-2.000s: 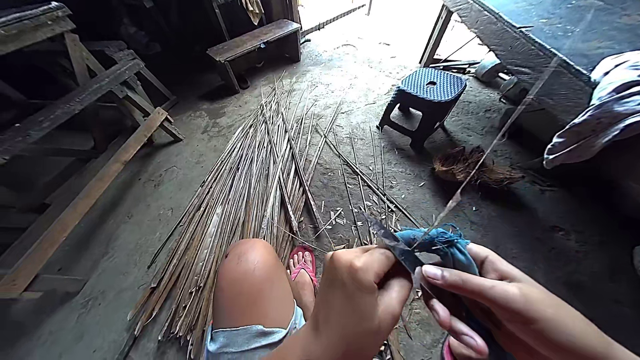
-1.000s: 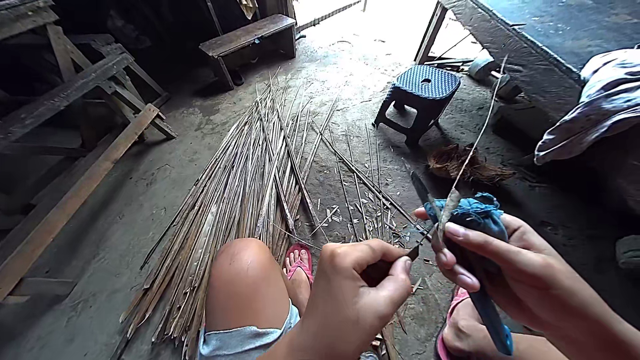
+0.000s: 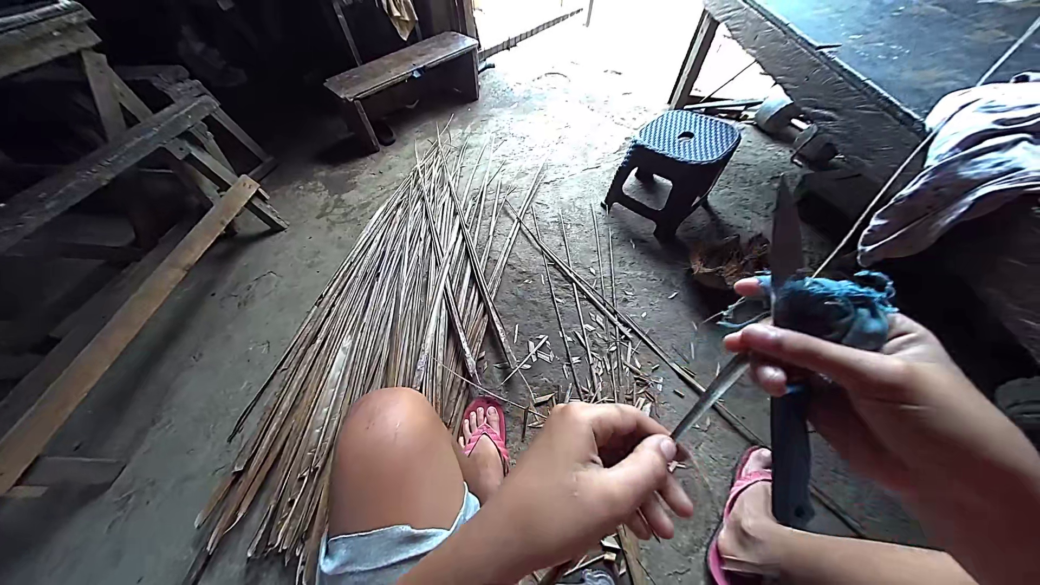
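My left hand point(image 3: 605, 475) pinches one end of a thin plant strip point(image 3: 711, 396) between thumb and fingers. The strip runs up to my right hand point(image 3: 861, 366), where the fingers press on it. That same hand holds a knife with a dark handle point(image 3: 790, 455), its blade point(image 3: 786, 236) pointing up. A frayed blue cloth point(image 3: 841, 309) is wrapped about part of the hand beside the blade. Beyond the cloth the strip appears to continue as a long thin length toward the upper right.
A heap of long dry stalks point(image 3: 390, 301) lies on the floor beside my knee, with shavings point(image 3: 601, 349) near it. Around stand a plastic stool point(image 3: 686, 138), a wooden bench point(image 3: 402, 65), wooden trestles point(image 3: 122, 162) and a table point(image 3: 845, 89) with a draped cloth point(image 3: 967, 162).
The knife was tilted across the strip and now stands nearly upright in my right hand. My left hand has moved apart from the right, with a length of strip showing between them.
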